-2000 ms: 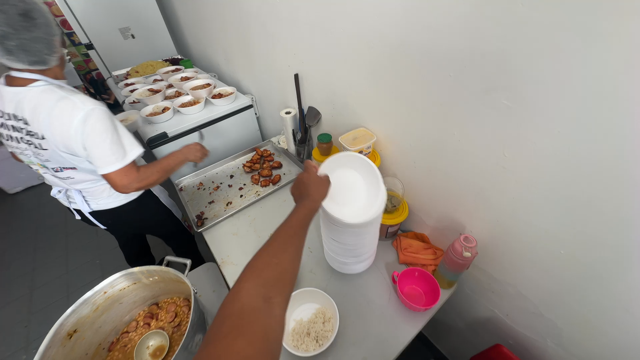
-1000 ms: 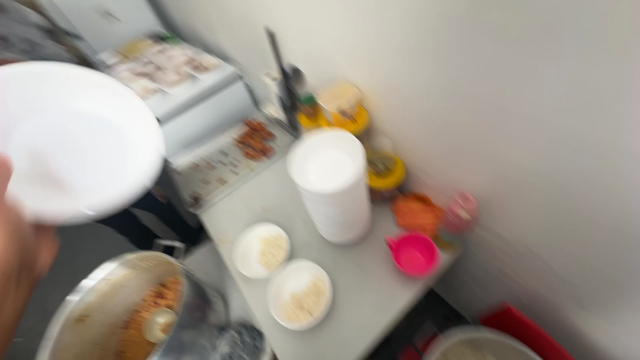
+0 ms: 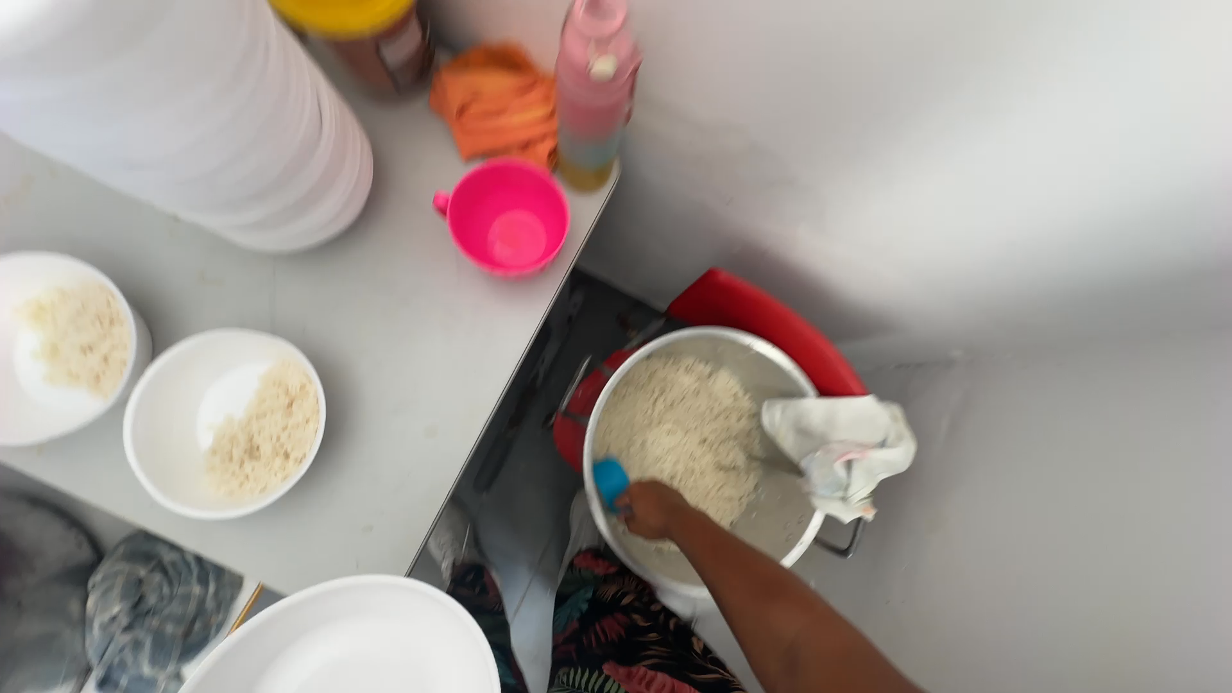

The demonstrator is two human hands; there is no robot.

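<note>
My right hand (image 3: 653, 510) grips a blue scoop (image 3: 610, 483) at the left inner side of a large metal pot (image 3: 797, 553) of cooked rice (image 3: 688, 433). An empty white foam bowl (image 3: 351, 645) is at the bottom edge, nearest the camera; my left hand is outside the view, so its hold on that bowl is not visible. Two white bowls with some rice, one (image 3: 168, 414) beside the other (image 3: 24, 404), stand on the table to the left. Behind them rises a tall stack of white bowls (image 3: 241, 144).
On the table (image 3: 404, 385) are a pink cup (image 3: 508, 218), an orange cloth (image 3: 500, 101), a pink bottle (image 3: 595, 91) and a yellow-lidded jar (image 3: 375, 48). The pot rests by a red chair (image 3: 770, 313), with a white cloth (image 3: 842, 448) over its rim, close to the wall.
The view has swung right and down to the rice pot. Two seconds ago a hand was at the bowl stack; one second ago a hand held a white bowl at the left. The blue scoop is newly visible.
</note>
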